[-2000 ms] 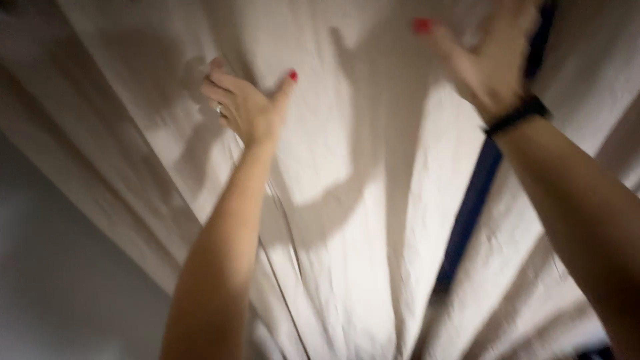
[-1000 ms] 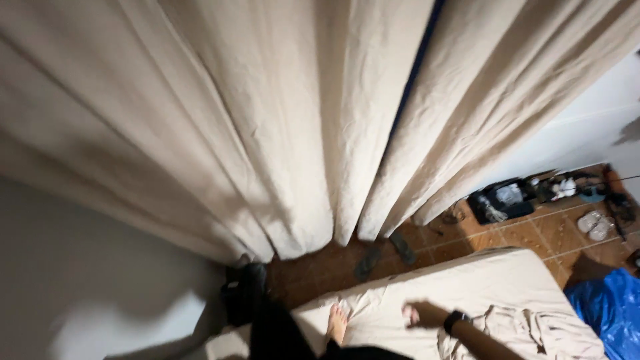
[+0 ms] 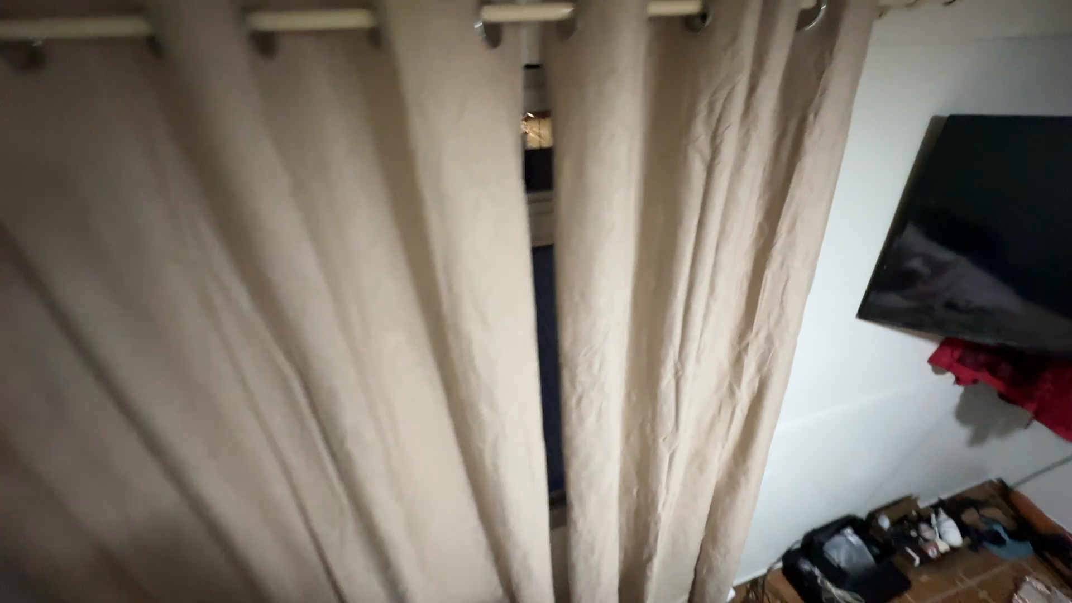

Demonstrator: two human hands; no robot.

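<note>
Neither of my hands shows in the head view now. A beige left curtain panel (image 3: 335, 293) and a narrower beige right panel (image 3: 670, 293) hang in folds by metal rings from a pale curtain rod (image 3: 528, 12). A thin upright gap parts the two panels; through it show a dark blue surface (image 3: 546, 360) and, higher up, a small lit patch. Both panels run past the bottom of the view, so their hems are hidden.
On the white wall (image 3: 846, 368) at the right hangs a black television (image 3: 988, 234), with a red cloth (image 3: 1005, 381) below it. Shoes (image 3: 946, 528) and a black bag (image 3: 846, 561) lie on the brown tiled floor (image 3: 963, 578) at the lower right.
Both hands were raised at the curtain two seconds ago; one second ago a hand showed low over the bed. Now neither is in view. The view has swung up to the rod.
</note>
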